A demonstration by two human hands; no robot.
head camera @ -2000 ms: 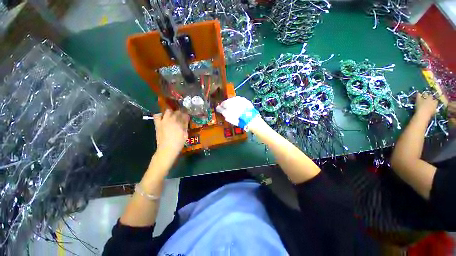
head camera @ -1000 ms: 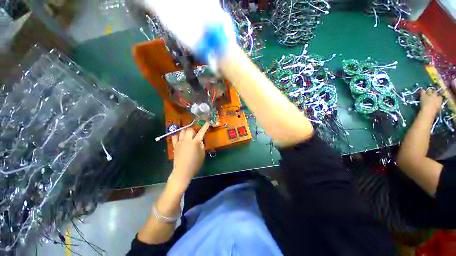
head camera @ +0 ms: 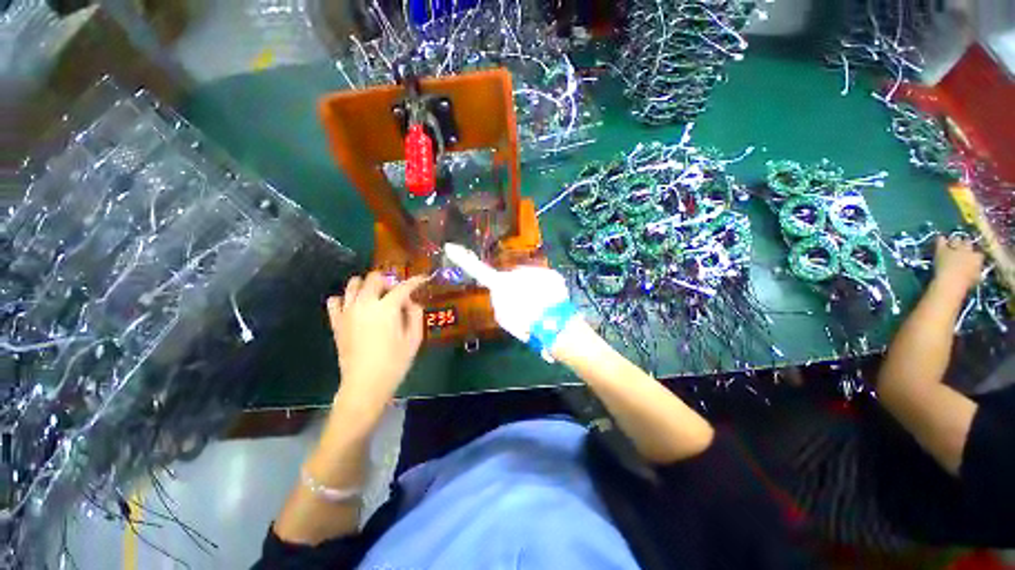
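Observation:
The orange lever press (head camera: 518,167) stands in front of me on the green bench. Its red lever grip (head camera: 420,160) hangs down in front of the frame. The red display (head camera: 442,318) reads 235. My bare left hand (head camera: 378,323) is at the left front of the press base, its index finger reaching to the work nest. My gloved right hand (head camera: 514,292) is over the right of the base, a finger pointing into the nest. Something small and whitish lies between the fingertips; whether either hand grips it is unclear. The switches are hidden under my right hand.
Green ring parts (head camera: 657,212) lie in a pile right of the press, with a smaller group (head camera: 824,223) further right. Grey wire bundles under clear plastic (head camera: 145,256) fill the left. More bundles (head camera: 679,56) lie behind. Another person's arm (head camera: 929,345) works at the right, near a red surface (head camera: 979,95).
My right hand has come down from the top of the lever to the nest. The red grip now hangs down and the press heads no longer show. My left hand has shifted slightly left.

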